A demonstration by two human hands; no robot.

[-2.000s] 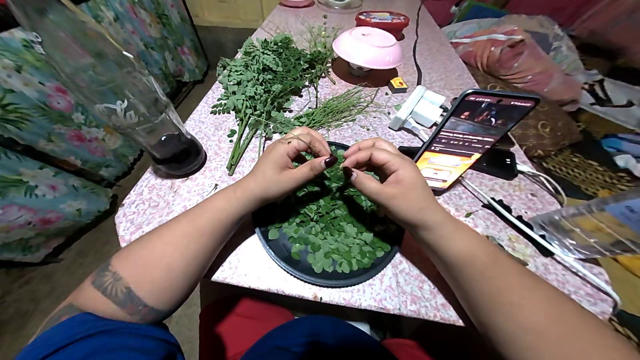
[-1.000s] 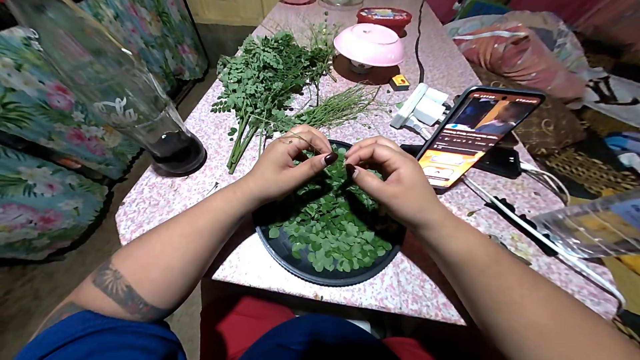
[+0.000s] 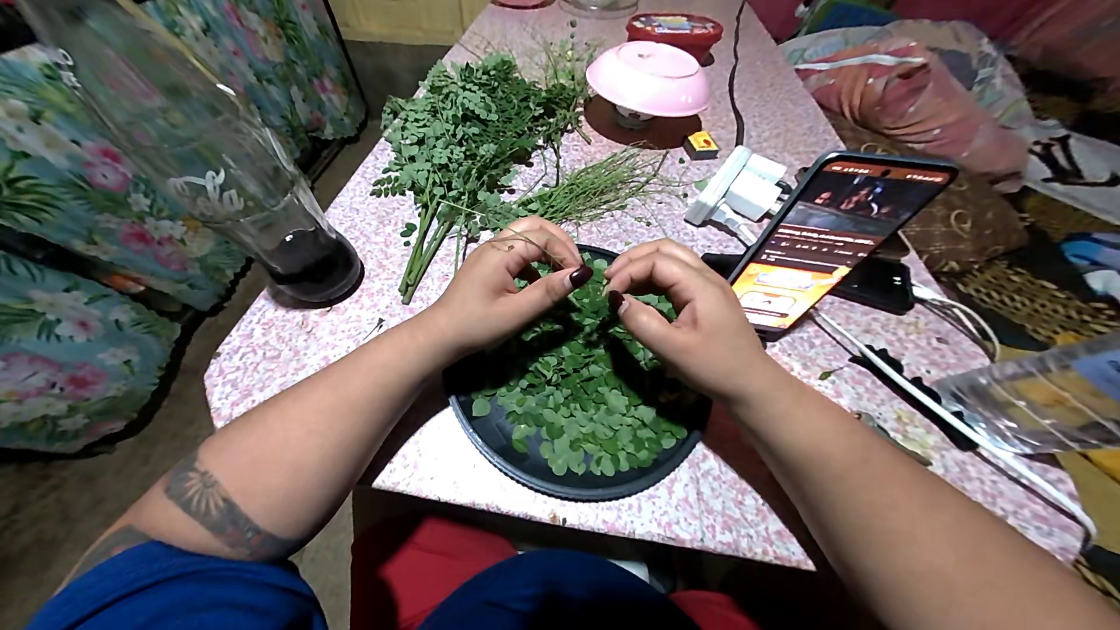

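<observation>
My left hand (image 3: 516,284) is above the back of a round black tray (image 3: 490,446), its thumb and forefinger closed on a thin green stem. Close beside it, over the same tray, my right hand (image 3: 678,315) has its thumb and fingertips pinched together; whether a leaf is between them is too small to tell. Small green leaves (image 3: 586,420) lie loose in the tray. Behind the hands lies a bunch of leafy stems (image 3: 477,131), and to its right a pile of bare thin stalks (image 3: 604,185).
A glass bottle with dark liquid (image 3: 306,254) stands at the left edge. On the right are a propped phone (image 3: 831,236), a white plug adapter (image 3: 744,188), cables and a clear plastic bottle (image 3: 1041,394). Farther back are a pink bowl (image 3: 649,79), a small yellow box (image 3: 702,144) and a red tub (image 3: 674,33).
</observation>
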